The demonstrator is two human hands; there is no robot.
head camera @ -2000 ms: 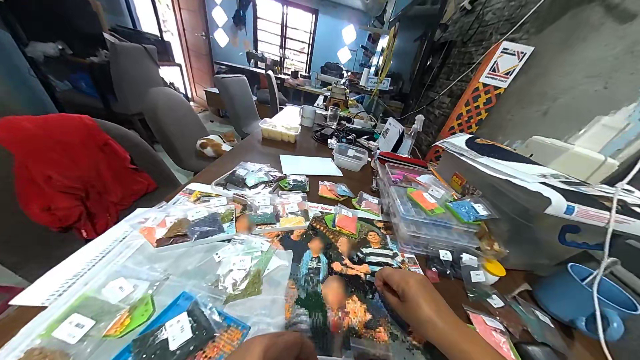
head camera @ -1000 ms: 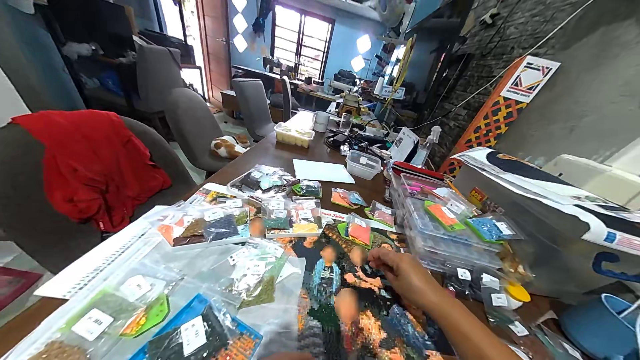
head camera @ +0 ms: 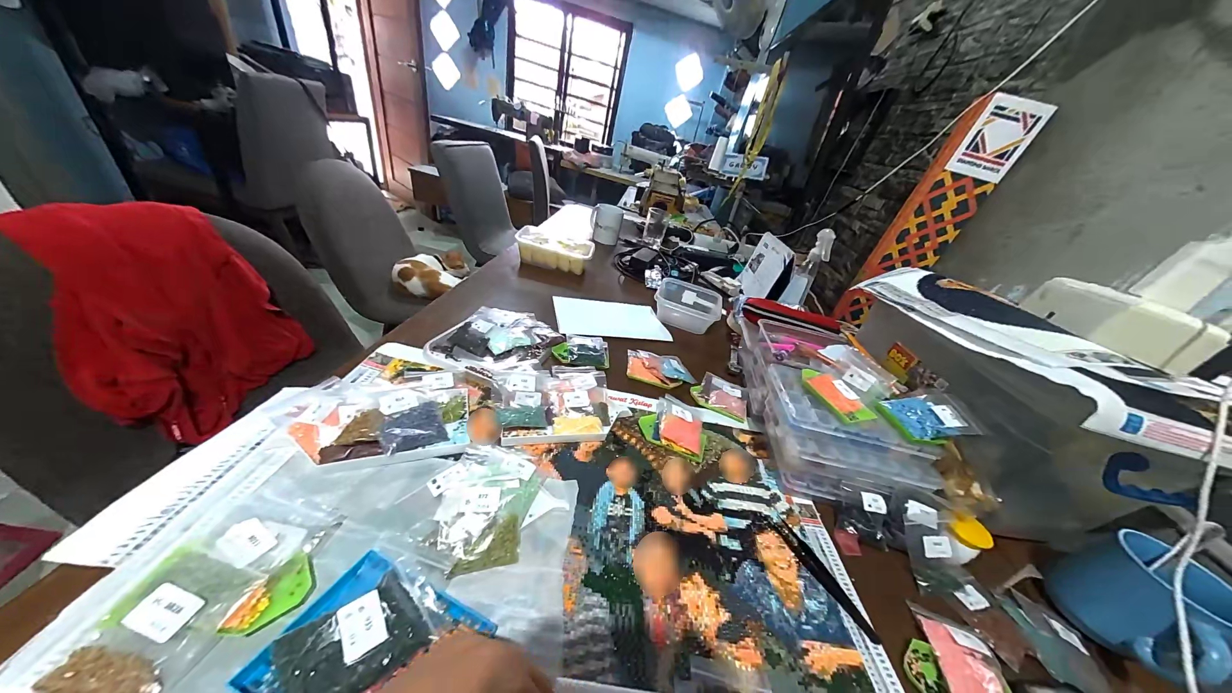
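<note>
My left hand shows only in part at the bottom edge, beside a blue plastic tray that holds a bag of black beads; its fingers are mostly cut off. My right hand is out of view. A partly beaded diamond painting of a group of people lies on the table, with dark tweezers resting across its right side. A translucent sheet covers its left part, under a pile of small labelled bead bags. A green tray with a bead bag sits at its upper edge.
White trays of bead bags stand at the left. Stacked clear plastic boxes and a blue mug with a white cable are at the right. Farther back are a paper sheet, a clear container and a food tray.
My right hand, over the painting in both earlier frames, has left the view. The tweezers now show lying on the painting's right side. My left hand shows at the bottom edge.
</note>
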